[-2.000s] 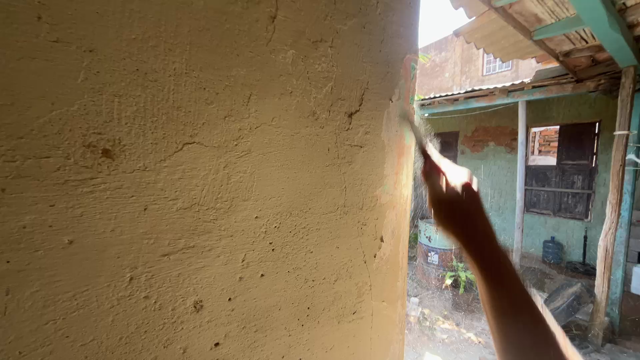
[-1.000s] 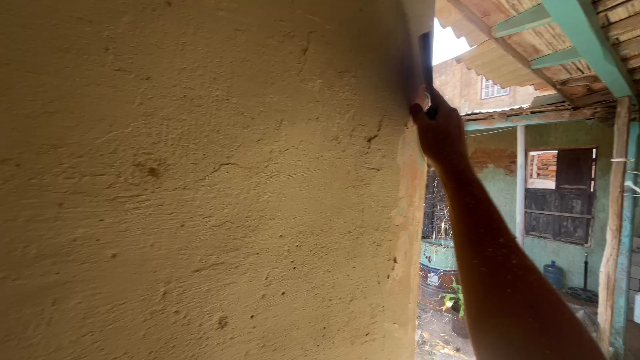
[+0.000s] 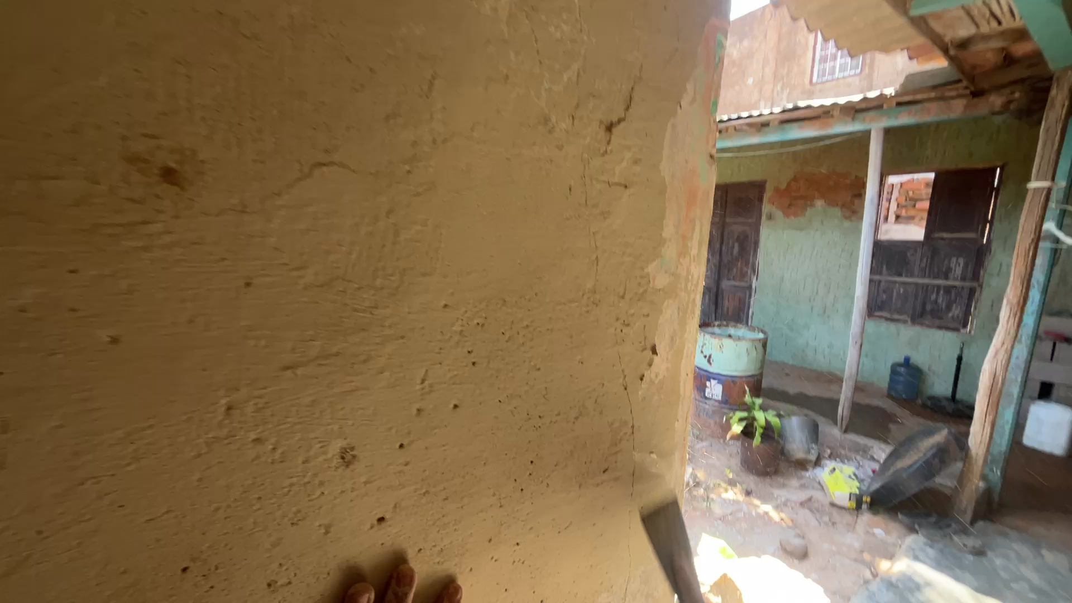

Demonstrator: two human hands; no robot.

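Observation:
A yellow-brown plastered wall [image 3: 402,276], cracked and pitted, fills the left and middle of the head view. At its lower edge, the fingertips of my left hand [image 3: 402,584] rest against the plaster, slightly apart; the rest of that hand is out of frame. The flat blade of a scraper-like tool [image 3: 668,540] shows, blurred, beside the wall's right edge near the bottom. Its handle is out of view, and so is my right hand. Along the wall's vertical edge [image 3: 682,209], the paint is flaked, with pinkish and green patches.
Beyond the edge lies a yard with a rusty metal drum [image 3: 731,360], a potted plant [image 3: 756,423], a metal bucket [image 3: 801,440] and a dark basin [image 3: 917,469]. Wooden posts [image 3: 1009,327] hold up a tiled roof. A blue water jug [image 3: 904,378] stands by the green wall [image 3: 808,285].
My right hand and forearm, raised at the wall's upper edge with a tool earlier, have gone out of view. The blade now shows low down, and my left fingertips have appeared at the bottom.

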